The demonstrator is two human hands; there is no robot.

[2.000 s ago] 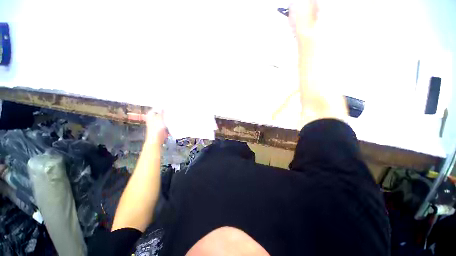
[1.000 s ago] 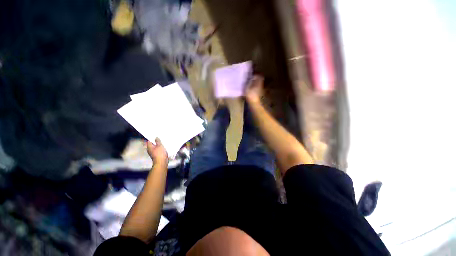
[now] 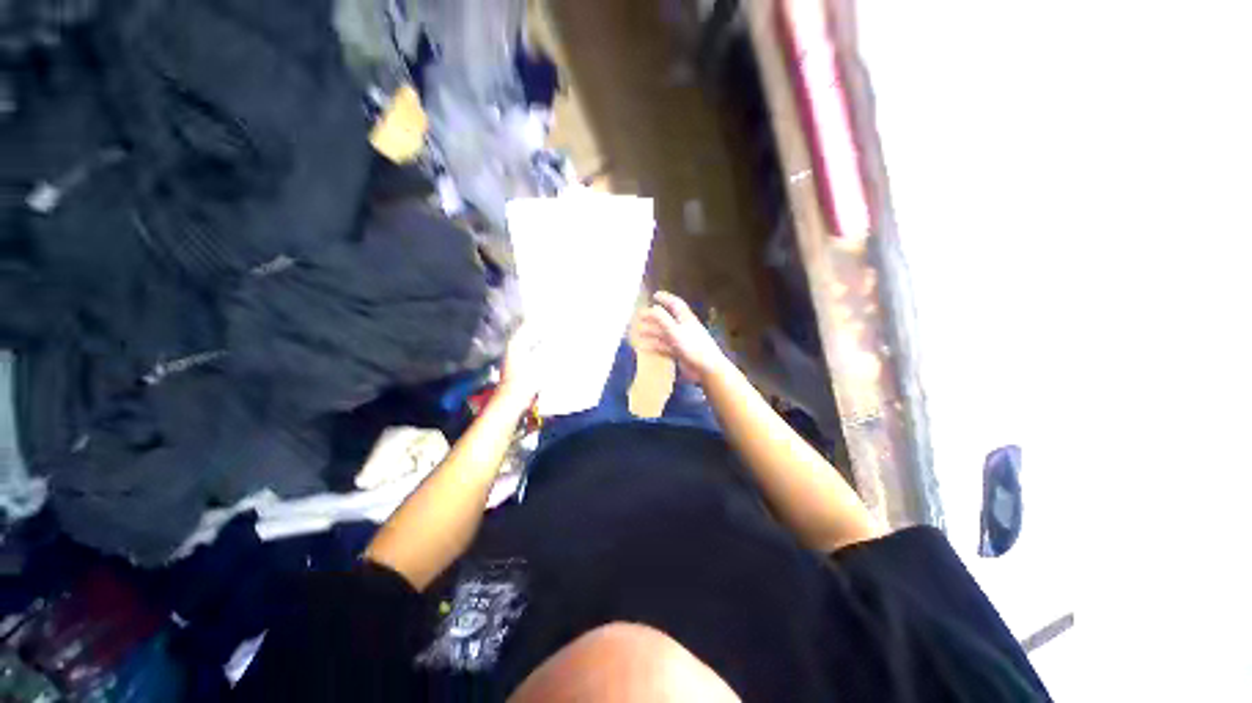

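Observation:
White paper (image 3: 581, 289) is held up in front of my body, overexposed and bright, so I cannot tell how many sheets there are. My left hand (image 3: 523, 364) grips its lower left edge; the fingers are partly washed out by the glare. My right hand (image 3: 670, 330) is just to the right of the paper, fingers apart and bent, with nothing visible in it. A small gap shows between it and the paper.
The white cloth lay (image 3: 1098, 275) covers the table on the right, with a black object (image 3: 1002, 500) on it. A pink-red strip (image 3: 828, 124) lies along the worn table edge (image 3: 854, 330). Dark cloth bundles (image 3: 275, 275) pile up at left, with scraps (image 3: 494, 124) on the floor.
I have turned from the table towards the floor side. The sheets in my left hand have moved right, in front of me. The pale lilac sheet has left my right hand.

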